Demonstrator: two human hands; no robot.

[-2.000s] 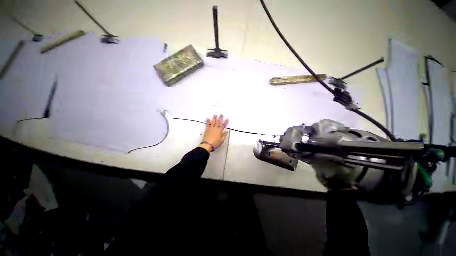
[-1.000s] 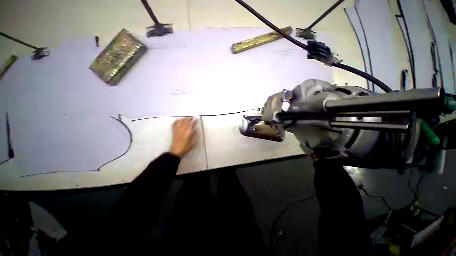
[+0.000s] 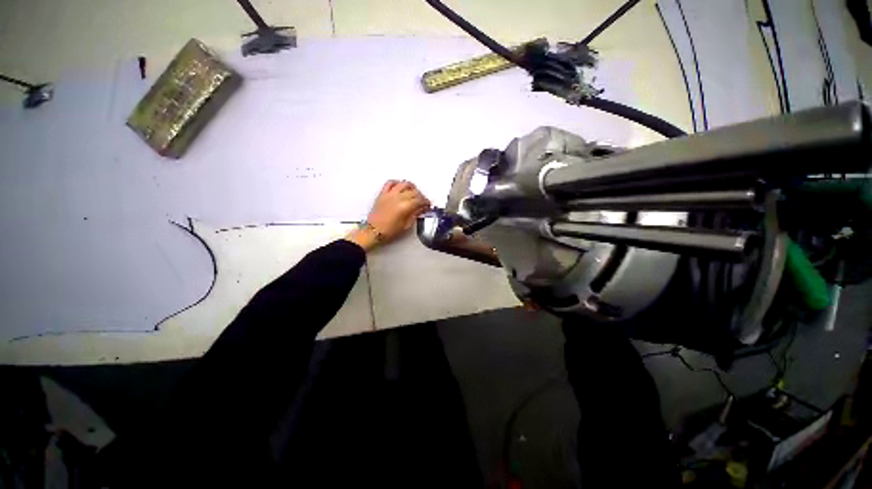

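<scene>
The straight-knife cutting machine (image 3: 593,220) stands at the near edge of the fabric lay, right of centre, its steel rods pointing right. My left hand (image 3: 397,210) rests on the paper marker (image 3: 296,143) at the cut edge, just left of the machine's front, fingers bent and close together; whether it grips anything is unclear. My right hand is almost wholly hidden behind the machine; only a bit of skin (image 3: 533,307) shows under the motor, above the dark sleeve. The blade is hidden.
A block weight (image 3: 185,98) and a bar weight (image 3: 483,69) lie on the paper. Lay clamps (image 3: 269,39) grip the far edge. The power cable (image 3: 631,114) crosses to the machine. Cut pieces (image 3: 727,67) lie far right. A curved cut runs at left. The table's front edge (image 3: 421,321) is near me.
The machine has moved left along the lay's edge, up to my left hand. My left hand has shifted from the bare table onto the paper edge. The view has moved closer.
</scene>
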